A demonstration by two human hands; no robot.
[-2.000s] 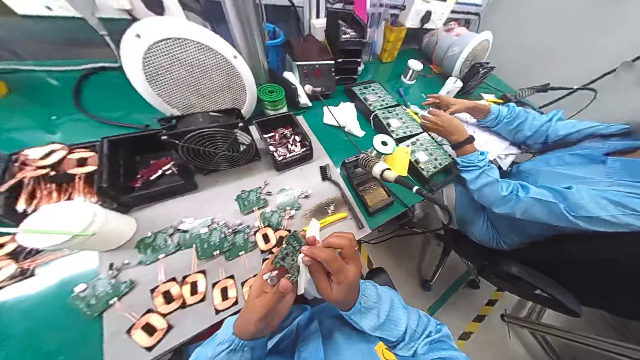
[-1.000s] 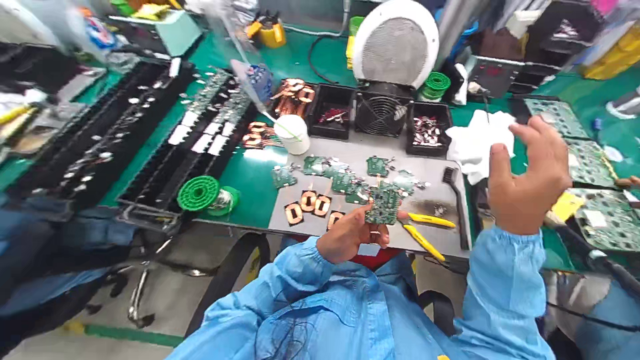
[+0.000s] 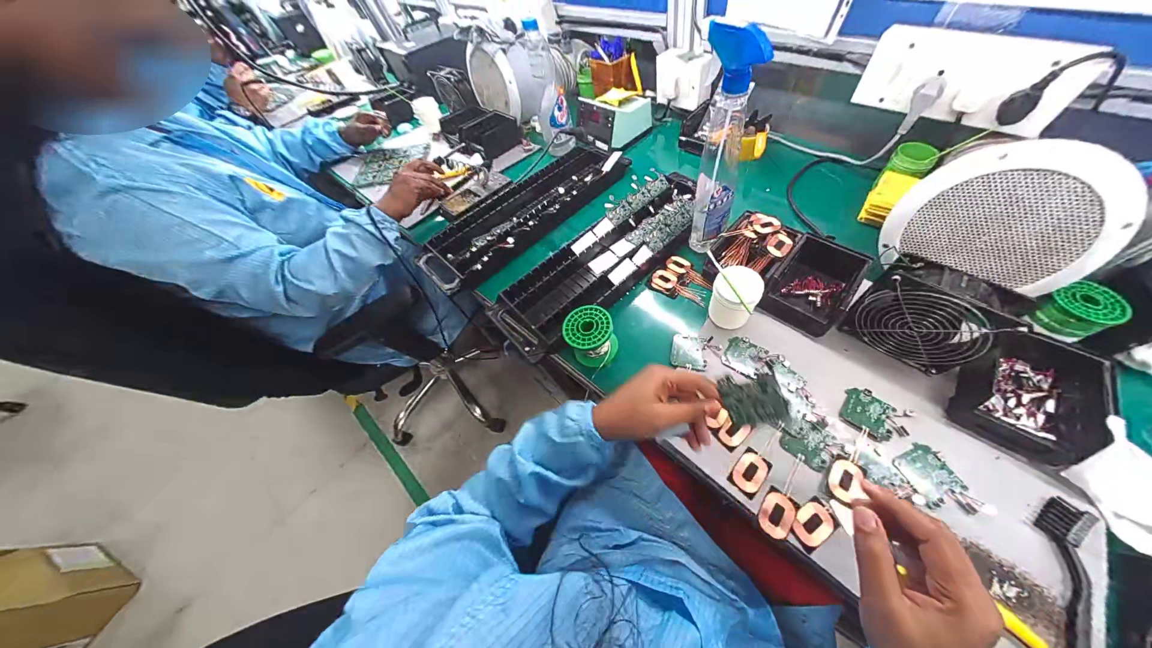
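My left hand (image 3: 661, 407) holds a green circuit board (image 3: 754, 401), blurred, above the left part of the grey work mat (image 3: 1008, 490). At the lower right, my right hand (image 3: 927, 571) has its thumb and fingers apart beside a copper coil (image 3: 846, 480); whether it touches that coil, I cannot tell. Several square-backed copper coils (image 3: 776, 514) lie along the mat's near edge, wired to boards. More green circuit boards (image 3: 931, 472) are spread behind them. Under and beside my right hand, yellow-handled pliers (image 3: 1021, 623) show only in part.
A brush (image 3: 1066, 522) lies at the right, near a black fan (image 3: 920, 322) and black parts bins (image 3: 1035, 396). Left of the mat stand a white cup (image 3: 735, 297), a solder spool (image 3: 589, 335), a spray bottle (image 3: 720, 153) and slotted black trays (image 3: 594, 261). A co-worker (image 3: 243, 225) sits further left.
The view has swung left. My right hand, which was raised near the white cloth a second ago, is now low over the mat by the coils. The board remains in my left hand.
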